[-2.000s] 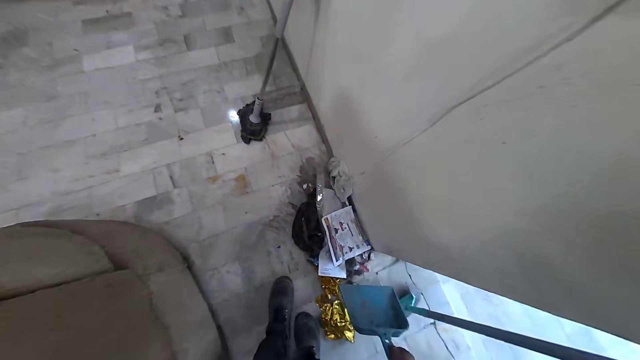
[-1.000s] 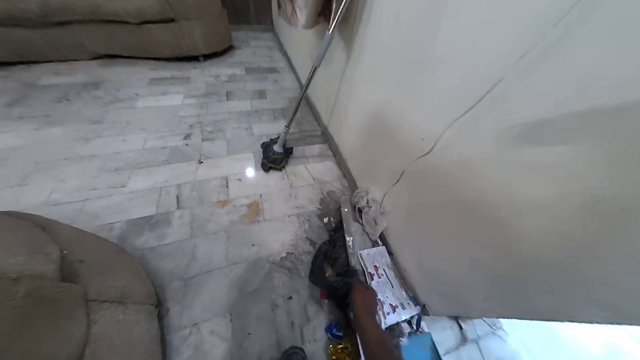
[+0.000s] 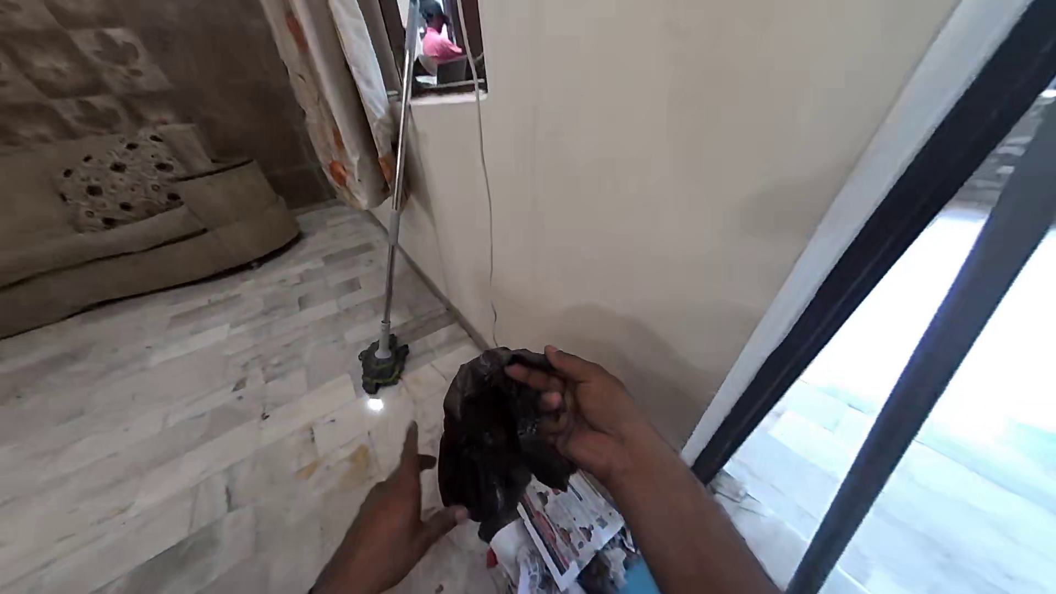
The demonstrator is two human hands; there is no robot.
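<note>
A crumpled black plastic bag point(image 3: 495, 445) hangs from my right hand point(image 3: 590, 412), whose fingers grip its upper rim. The bag's mouth gapes toward me. My left hand point(image 3: 404, 503) is just left of the bag, thumb and fingers spread, with nothing held. Below the bag, a printed paper sheet point(image 3: 577, 520) lies on a pile of litter by the wall. Part of a blue dustpan point(image 3: 637, 577) shows at the bottom edge, partly hidden by my right forearm.
A mop point(image 3: 384, 363) leans upright by the wall and window, its head on the marble floor. A curtain point(image 3: 330, 99) hangs beside the window, through which a person in pink is visible. A sofa point(image 3: 148, 223) stands at the left. A dark door frame point(image 3: 825, 313) is at the right.
The black bag, on the floor two seconds ago, is now raised in my right hand. My left hand has come into view beside it. The view has tilted up.
</note>
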